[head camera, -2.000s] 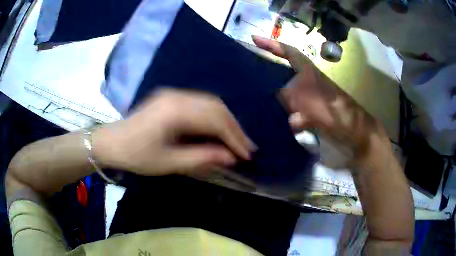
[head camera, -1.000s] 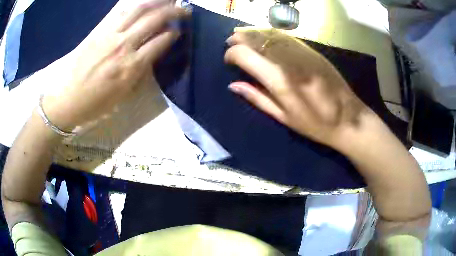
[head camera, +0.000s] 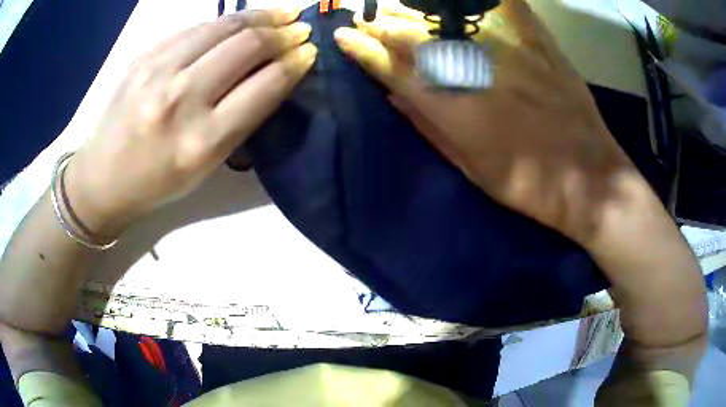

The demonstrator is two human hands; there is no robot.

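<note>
A dark navy fabric panel (head camera: 398, 215) lies from the top centre down to the table's front edge, with a seam line along it. My left hand (head camera: 183, 119) holds its left edge at the top, thumb and fingertips together on the cloth. My right hand (head camera: 509, 127) lies on its right side, fingertips pressing the cloth close to the left fingertips. The ribbed silver tension knob (head camera: 455, 65) with its black spring hangs in front of my right hand. Orange-red marks (head camera: 328, 5) show at the top edge, just beyond the fingertips. The needle is not visible.
Another dark cloth piece (head camera: 48, 71) lies at the upper left. The white table has a worn front edge (head camera: 239, 322) with printed marks. A black flat object (head camera: 700, 179) lies at the right. A red thing (head camera: 151, 352) shows below the table edge at left.
Both hands have come together at the top of the panel. The panel's light-coloured corner no longer shows as before. The knob appears larger and lower in view.
</note>
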